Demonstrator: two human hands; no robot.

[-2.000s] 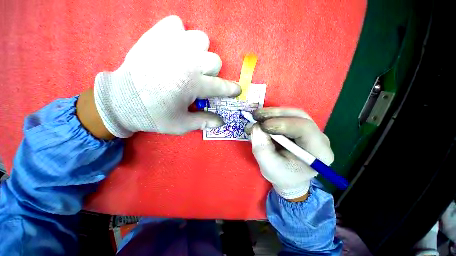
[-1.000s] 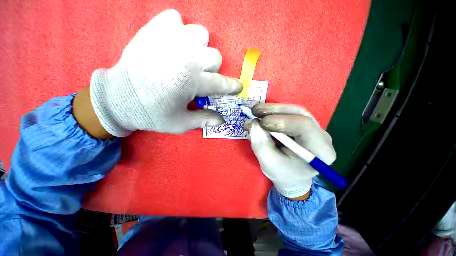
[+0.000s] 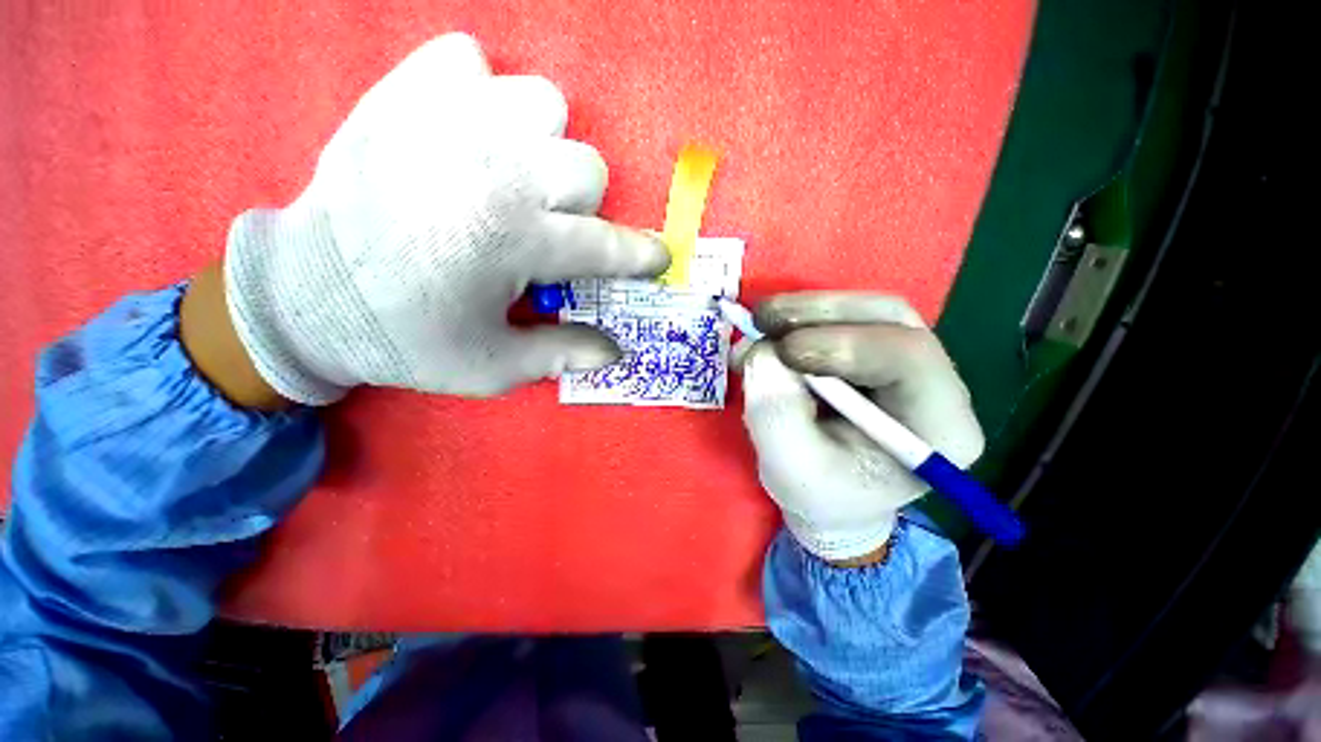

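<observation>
A small white paper slip (image 3: 659,355) covered in blue writing lies on a red foam sheet (image 3: 493,507). A yellow tape strip (image 3: 687,203) runs up from its top edge. My left hand (image 3: 435,239), in a white glove, presses on the slip's left part with index finger and thumb. A blue cap (image 3: 549,299) shows between those fingers, mostly hidden by the hand. My right hand (image 3: 862,406), gloved, holds a white marker pen (image 3: 869,416) with a blue end. The pen's tip is at the slip's upper right edge.
A green surface (image 3: 1000,276) with a silvery metal bracket (image 3: 1075,294) lies right of the foam sheet. Beyond it is a dark area. The wearer's blue sleeves and lap show at the bottom. A blurred pinkish shape is at the lower right corner.
The slip and my left hand appear slightly further left in view. The pen tip has moved from the middle of the slip to its right edge, uncovering more of the writing.
</observation>
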